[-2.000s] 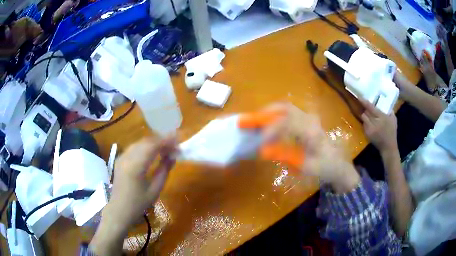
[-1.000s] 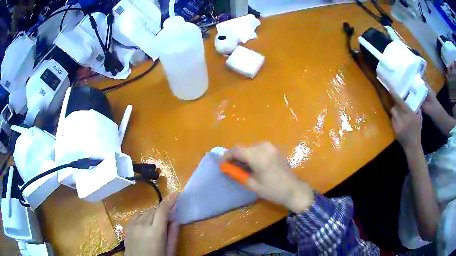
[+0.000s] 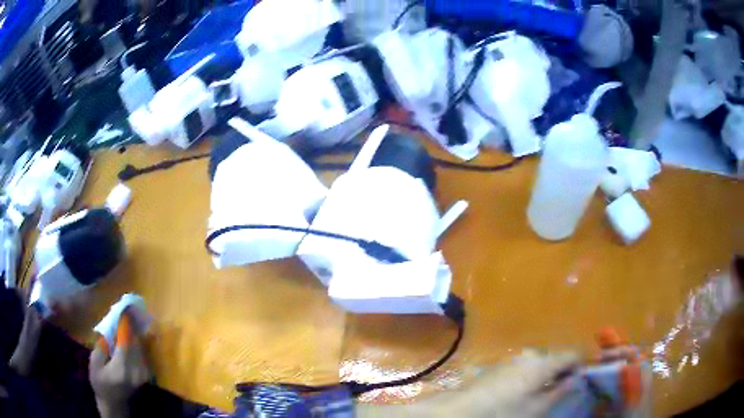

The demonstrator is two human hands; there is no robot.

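My left arm, in a plaid sleeve, reaches right along the bottom edge. My left hand [image 3: 526, 382] is blurred beside the cloth, and its grip cannot be made out. My right hand [image 3: 632, 371] is low at the right, mostly hidden or blurred; its orange finger cots show around the grey-white wiping cloth [image 3: 600, 388]. The nearest security camera [image 3: 379, 216] stands on the orange-brown tabletop [image 3: 522, 286], ahead and left of my hands, with antennas and a black pigtail cable. A second camera [image 3: 261, 192] stands against its left side.
A wash bottle [image 3: 567, 175] stands behind my hands, beside a white block [image 3: 627, 218] and a small round white part [image 3: 612, 181]. Wrapped cameras [image 3: 510, 90] crowd the back. At left, another person's hand [image 3: 118, 367] holds a cloth near a camera [image 3: 61, 265].
The view has swung left, so the cameras and bottle appear farther right. The cloth, spread on the table before, is now bunched by my right hand's orange cots.
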